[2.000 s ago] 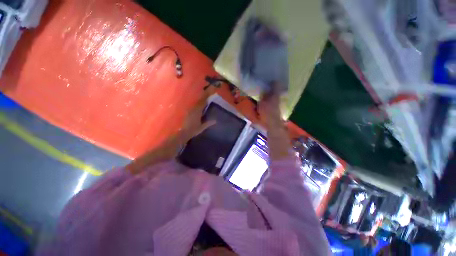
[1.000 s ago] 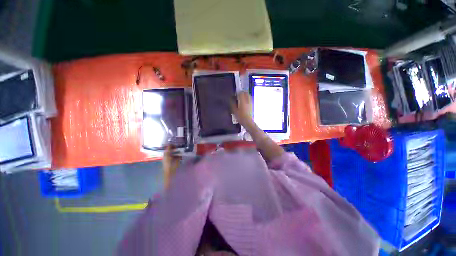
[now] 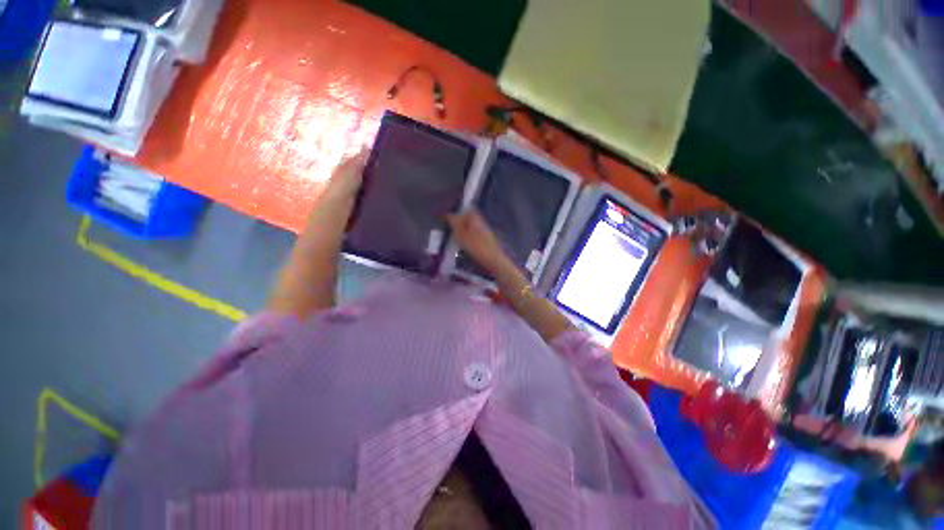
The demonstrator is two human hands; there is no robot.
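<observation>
The leftmost dark tablet (image 3: pixel 409 197) of the row has a small white label near its lower right edge. My left hand (image 3: pixel 350 184) holds its left edge; the fingers are partly hidden. My right hand (image 3: pixel 473 236) is at its lower right edge, thumb and fingers closed against the border. A second dark tablet (image 3: pixel 518 202) lies in a pale sleeve just right of it, partly behind my right hand. A third tablet (image 3: pixel 602 264) further right has a lit white screen.
Short black cables (image 3: pixel 426 88) lie behind the row, near a pale yellow board (image 3: pixel 611 72). Stacked tablets (image 3: pixel 88 67) stand at the left end. Two dark sleeved tablets (image 3: pixel 761 271) lie at the right. A red round dish (image 3: pixel 737 427) and blue bins (image 3: pixel 691 435) are at the front right.
The view has rotated. My left hand has moved up along the leftmost tablet's left edge, and my right hand has moved from the middle tablet to the leftmost tablet's right edge.
</observation>
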